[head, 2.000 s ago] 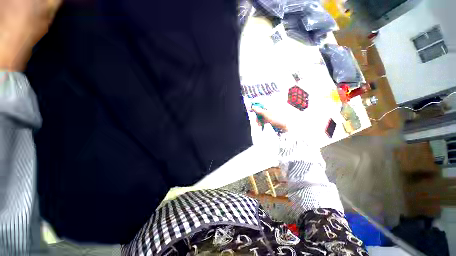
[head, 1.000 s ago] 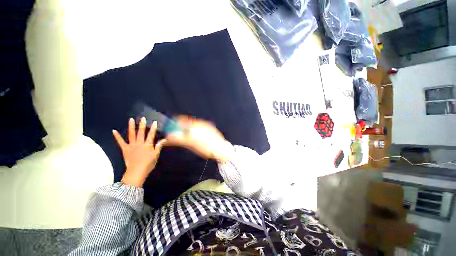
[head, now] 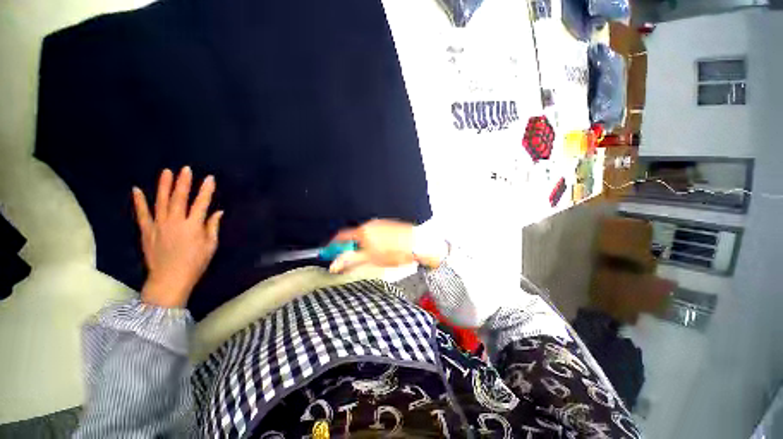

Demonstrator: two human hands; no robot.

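A dark garment (head: 275, 111) lies spread flat on the cream table (head: 51, 360). My left hand (head: 176, 236) rests flat on the garment with its fingers spread, holding nothing. My right hand (head: 378, 246) is closed on the teal handle of an air blow gun (head: 337, 250). The gun's thin nozzle points left over the garment's near edge and is blurred. No hose can be made out.
Printed poly bags (head: 485, 116) lie right of the garment, with a red-and-black patterned item (head: 539, 138) on them. A small red-edged dark item (head: 557, 191) is near the right table edge. Bagged garments (head: 608, 86) lie at the far side. Another dark piece (head: 12, 253) shows at the left edge.
The garment, seen lifted two seconds ago, lies flat and fills more of the view than a second ago. My right hand and the gun have moved away from my left hand, towards the near edge.
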